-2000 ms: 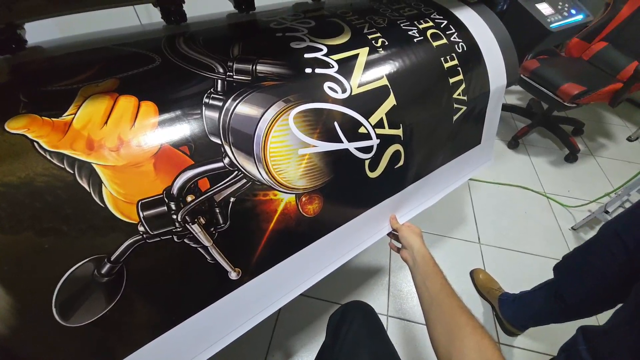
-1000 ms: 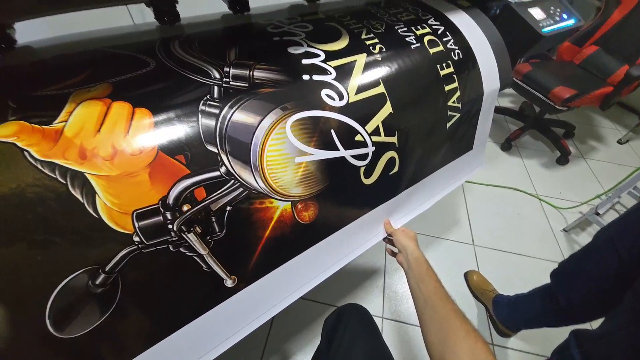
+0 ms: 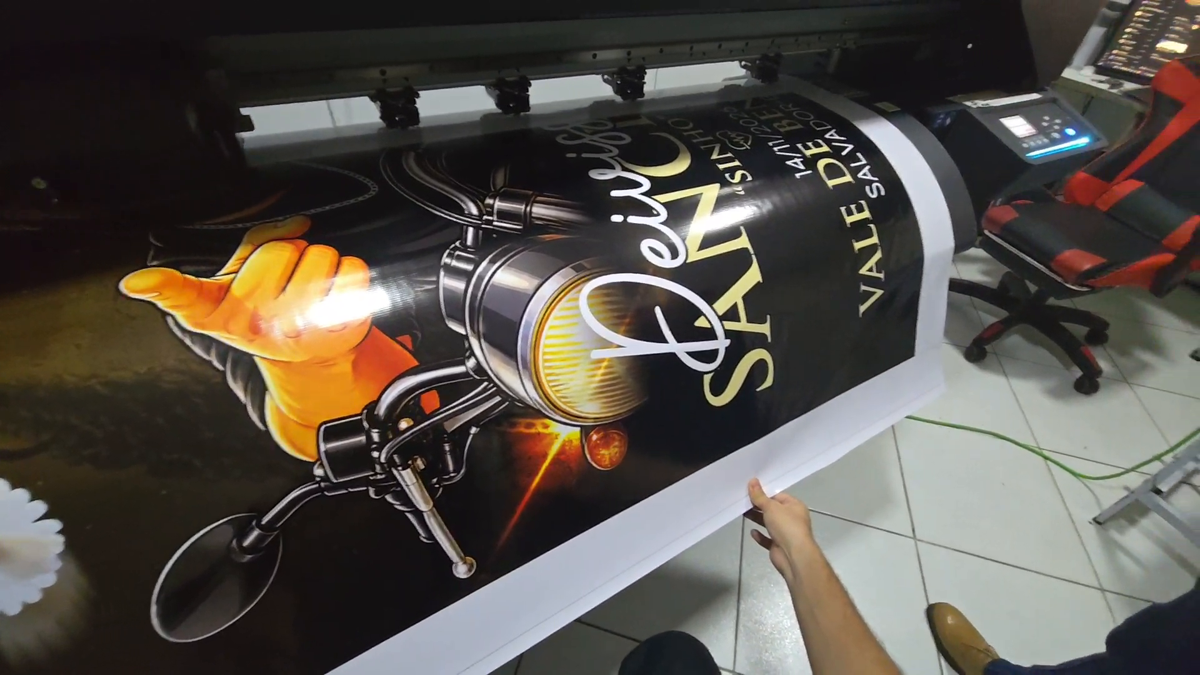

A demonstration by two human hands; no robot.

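A wide glossy printed banner (image 3: 806, 375) stretches across the view, mostly black with a white margin. Printed on it are a motorcycle headlight, a handlebar with a mirror, a large orange fist with its thumb out, and lettering. My right hand (image 3: 780, 527) pinches the white margin at the banner's near edge, thumb on top and fingers underneath. My left hand is not in view.
Behind the banner stands a large-format printer (image 3: 562, 56) with black rollers along its bar and a control panel (image 3: 1031, 131) at right. A red and black chair (image 3: 1078, 220), green cable (image 3: 1050, 459), metal frame (image 3: 1158, 497) and person's brown shoe (image 3: 958, 637) are at right.
The view has shifted and now shows more of the printer and its rollers. My right hand stays on the banner's edge throughout.
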